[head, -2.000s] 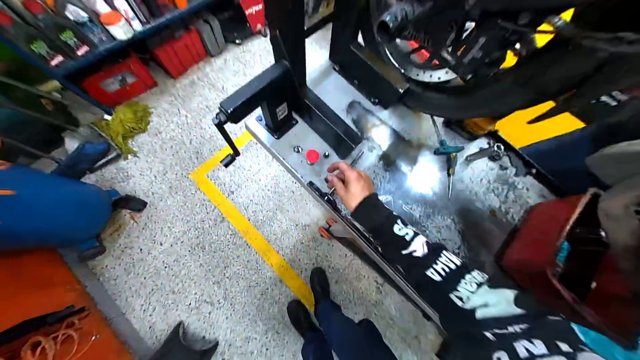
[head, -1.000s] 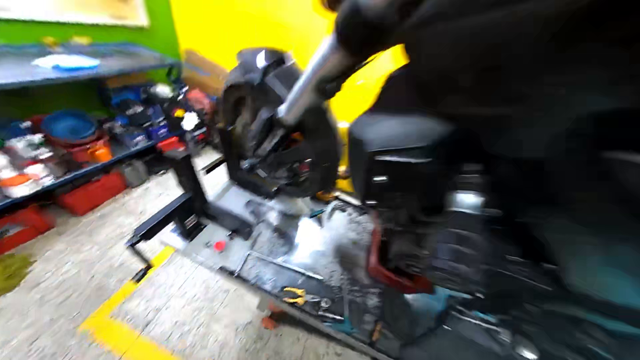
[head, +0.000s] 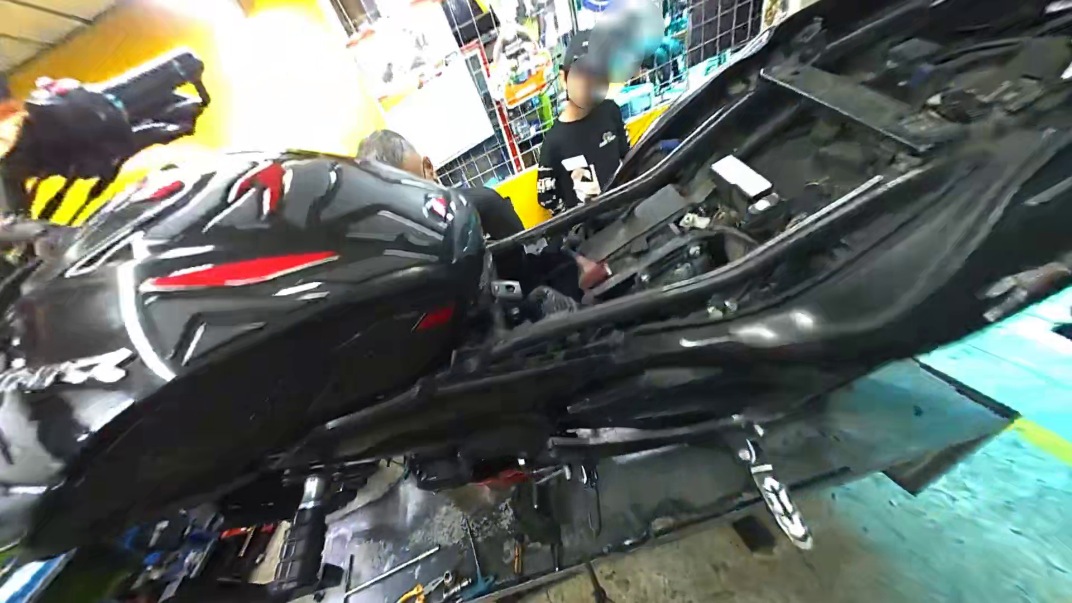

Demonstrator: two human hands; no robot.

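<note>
Neither my left hand nor my right hand shows in the head view now. A black motorcycle fuel tank point(head: 310, 243) with red and white graphics fills the left half. To its right runs the bike's open seat frame point(head: 804, 276), the seat off, with cables and parts exposed inside. A metal footpeg point(head: 779, 502) hangs below the frame. The motorcycle stands over a metal lift platform point(head: 653, 486). Several tools lie on the platform at the bottom, among them a long metal rod point(head: 392, 574) and yellow-handled pliers point(head: 412, 594).
Behind the bike, one person point(head: 586, 155) in a black shirt and cap stands near a wire rack point(head: 712, 38). Another person's head point(head: 392, 151) shows beyond the tank. A handlebar grip point(head: 155, 79) is at the upper left. Past the platform's edge is the workshop floor point(head: 980, 469).
The view has swung up and across from the platform and floor to the motorcycle's tank and frame. Two seconds ago my hand was at the platform's edge near a red button; it is now out of view.
</note>
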